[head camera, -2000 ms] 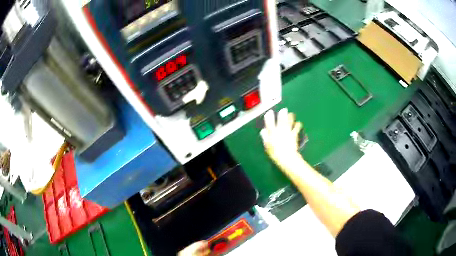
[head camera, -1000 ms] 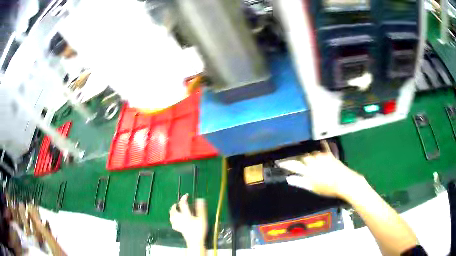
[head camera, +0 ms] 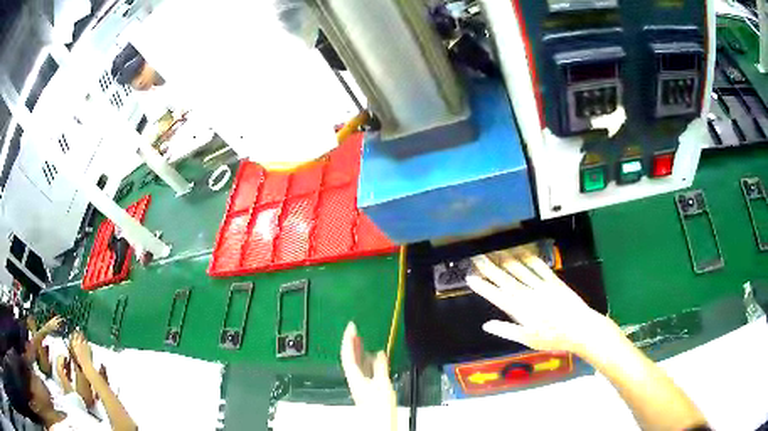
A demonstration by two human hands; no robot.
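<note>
The black press bed (head camera: 421, 324) lies under the blue press head (head camera: 446, 198). A phone frame (head camera: 455, 274) lies in the fixture, its dark camera block at the left end. My right hand (head camera: 547, 307) lies flat over the rest of it, fingers stretched and spread, hiding most of it. My left hand (head camera: 368, 375) is just left of the press bed, at the bench's front edge, fingers apart and empty. Its lower part is cut off by the picture's bottom. Another phone frame (head camera: 292, 318) lies on the green bench left of that hand.
A red tray (head camera: 295, 210) and a yellow hose (head camera: 397, 311) are left of the press. The control panel (head camera: 627, 172) stands at upper right. A red button (head camera: 515, 373) is in front. More frames (head camera: 699, 231) lie right and left. Other workers sit at far left.
The view has swung left since the first frame. My right hand moved from the bench at right to the fixture. My left hand left the button area, then moved off the nearest left frame.
</note>
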